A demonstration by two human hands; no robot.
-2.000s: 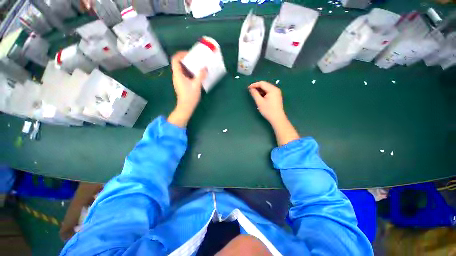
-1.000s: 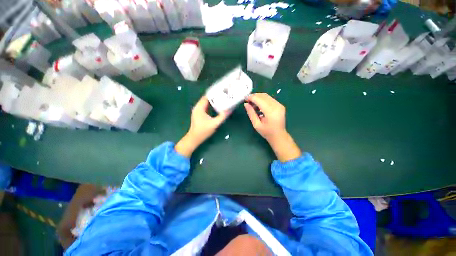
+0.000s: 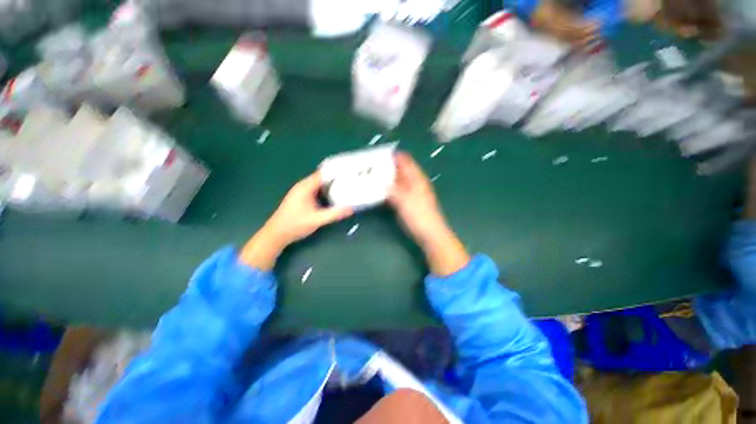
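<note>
A white product box [image 3: 360, 176] is held between my two hands above the green table, its printed face towards me. My left hand [image 3: 300, 209] grips its left end and lower edge. My right hand [image 3: 412, 192] holds its right end. The frame is blurred, so whether the box's lid is open cannot be told. A closed white carton [image 3: 247, 80] with a red stripe on top stands beyond my left hand. An open white carton [image 3: 388, 76] stands beyond the held box.
Rows of white cartons stand at the left [image 3: 137, 166] and far right [image 3: 572, 87] of the green table [image 3: 464, 240]. Small white scraps lie scattered. Another person's hands [image 3: 568, 21] show at the far side, and a blue sleeve [image 3: 734, 290] at the right edge. A yellow sack [image 3: 663, 402] lies below.
My right hand has closed onto the right end of the box, which is now held more level. The view has turned right, showing another person's sleeve. The red-striped carton was earlier in my left hand.
</note>
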